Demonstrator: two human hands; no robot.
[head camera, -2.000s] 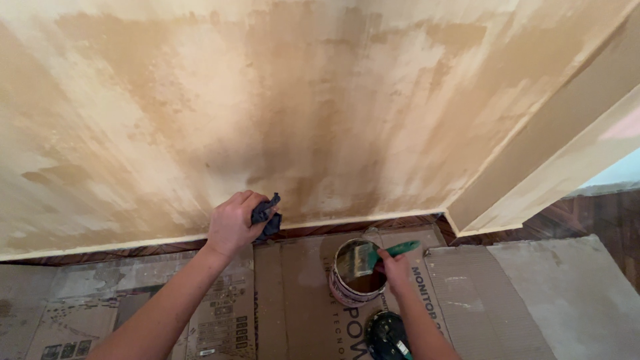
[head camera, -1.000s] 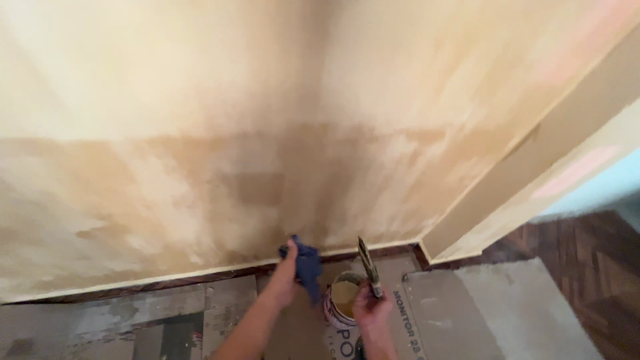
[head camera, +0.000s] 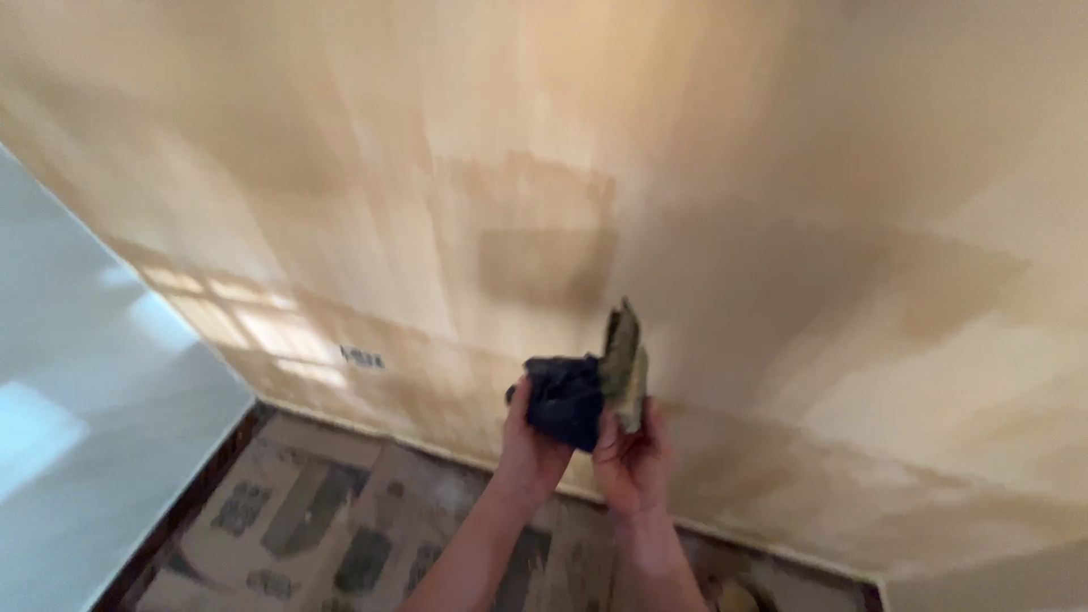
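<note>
Fingers of my left hand (head camera: 534, 450) are closed around a crumpled dark blue cloth (head camera: 563, 401), held up in front of the wall. Close beside it on the right, my right hand (head camera: 633, 463) grips a paint brush (head camera: 623, 365) with its bristle end pointing up; the handle is mostly hidden by the hand. Brush and cloth meet or nearly meet. Behind them the wall (head camera: 544, 263) shows streaky tan and cream patches, with a darker tan patch just above the hands. Motion blur softens the details.
Cardboard sheets (head camera: 425, 467) cover the floor along the wall's foot. A wall outlet (head camera: 362, 356) sits low on the left. A pale bluish wall (head camera: 110, 357) meets the painted one at the left corner. A partly visible container (head camera: 735, 595) is at the bottom right.
The view has swung left along the wall. My right hand has left the paint bucket with the brush, and both hands are now close together, brush beside cloth.
</note>
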